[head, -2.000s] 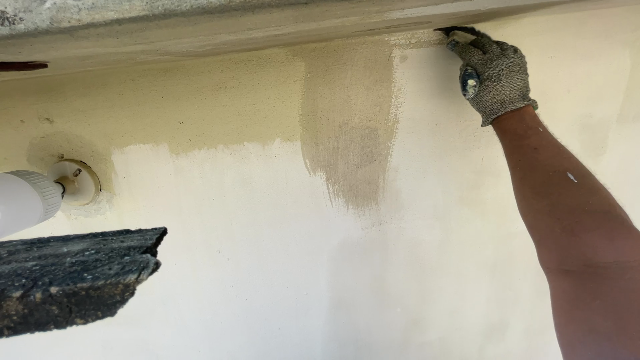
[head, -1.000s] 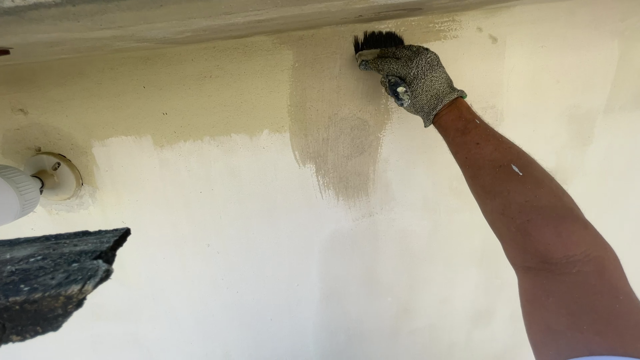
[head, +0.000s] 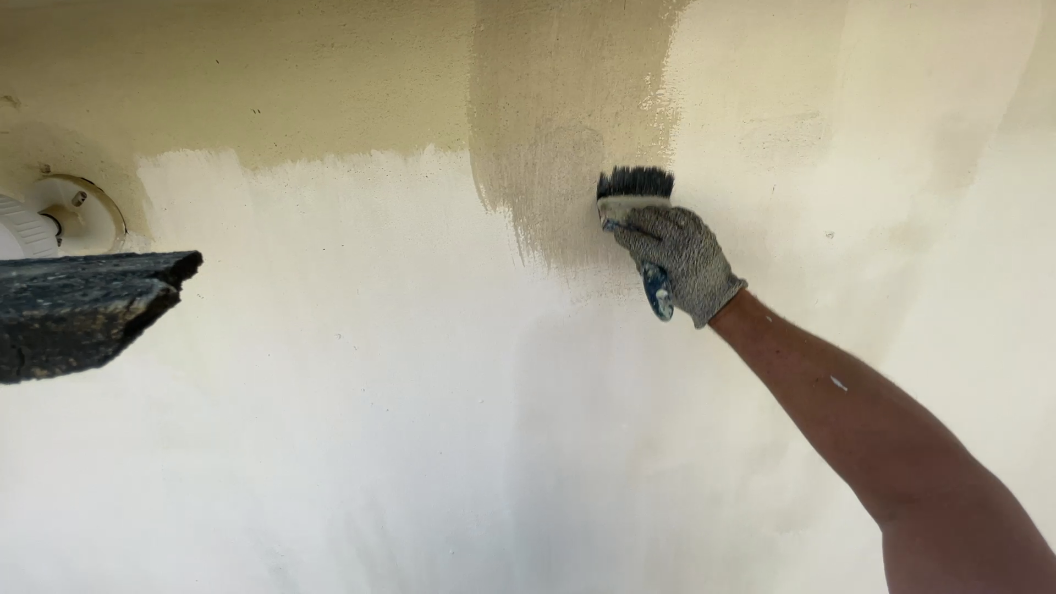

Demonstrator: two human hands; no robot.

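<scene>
My right hand [head: 685,260], in a grey knitted glove, is closed around a wide paintbrush [head: 635,188] with dark bristles pointing up. Its blue, paint-marked handle end sticks out below the palm. The brush is at the lower right edge of a darker wet-looking patch [head: 569,99] on the wall [head: 371,371]. Whether the bristles touch the wall cannot be told. Left of that patch, a yellowish-beige band runs along the upper wall, with a ragged lower edge against the whitish surface. White specks mark my forearm. My left hand is not in view.
At the left edge, a white bulb [head: 25,229] sits in a round wall-mounted lamp base [head: 87,216]. Just beneath it, a dark, rough-ended board or slab [head: 82,318] juts in from the left, nearer to the camera.
My right hand has brought the brush left and down from the top of the wall, beneath the ledge, to the darker patch's lower right edge. The view has shifted, and the ledge is out of frame.
</scene>
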